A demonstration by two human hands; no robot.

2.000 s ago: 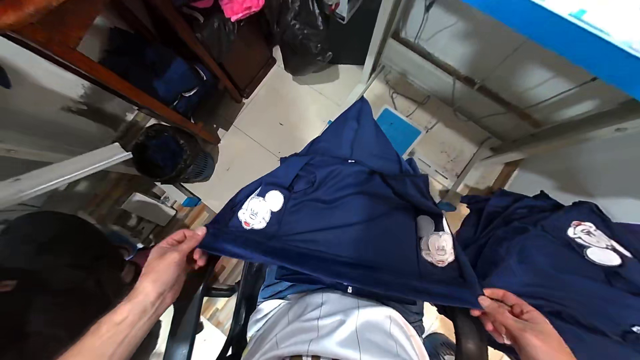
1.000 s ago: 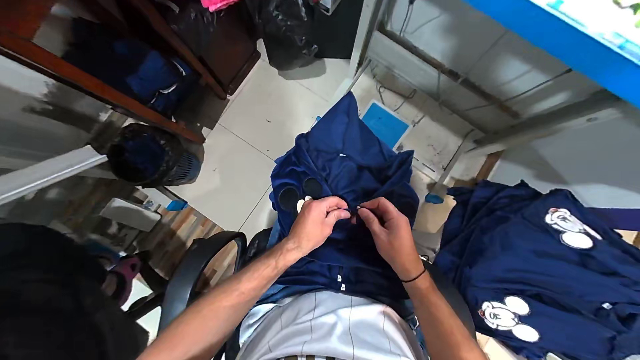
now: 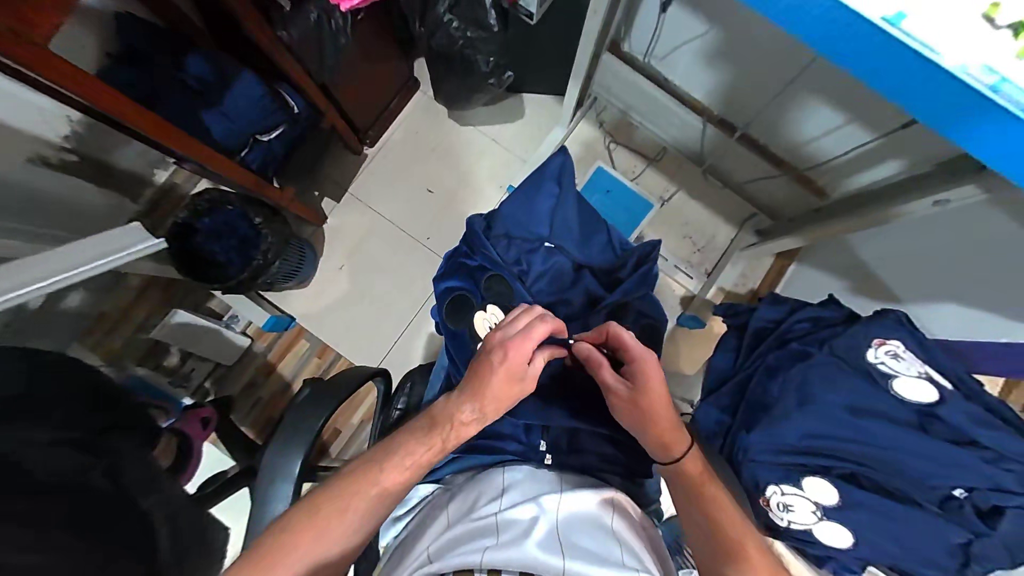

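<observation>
A navy-blue garment [image 3: 520, 240] with a cartoon mouse patch [image 3: 486, 318] lies over my lap and hangs forward past my knees. My left hand [image 3: 516, 348] pinches a fold of its fabric between thumb and fingers. Close by on the right, my right hand [image 3: 624, 372] pinches the same fold, and a small white bit [image 3: 570, 342] shows between the fingertips. A small white tag [image 3: 548, 244] shows higher on the cloth, and small white pieces [image 3: 546, 452] sit near my waist. Whatever lies beneath my fingers is hidden.
More navy garments with mouse patches [image 3: 864, 432] are piled at my right. A blue-edged table [image 3: 896, 72] stands at upper right, over metal legs and cables. On the left are a black mesh bin [image 3: 232, 240] and a chair armrest [image 3: 320, 416]. A black plastic bag [image 3: 464, 56] is ahead.
Two seconds ago my hands held the garment's edge spread wide, with two patches showing. They have come together at its middle, and the cloth is gathered on my lap.
</observation>
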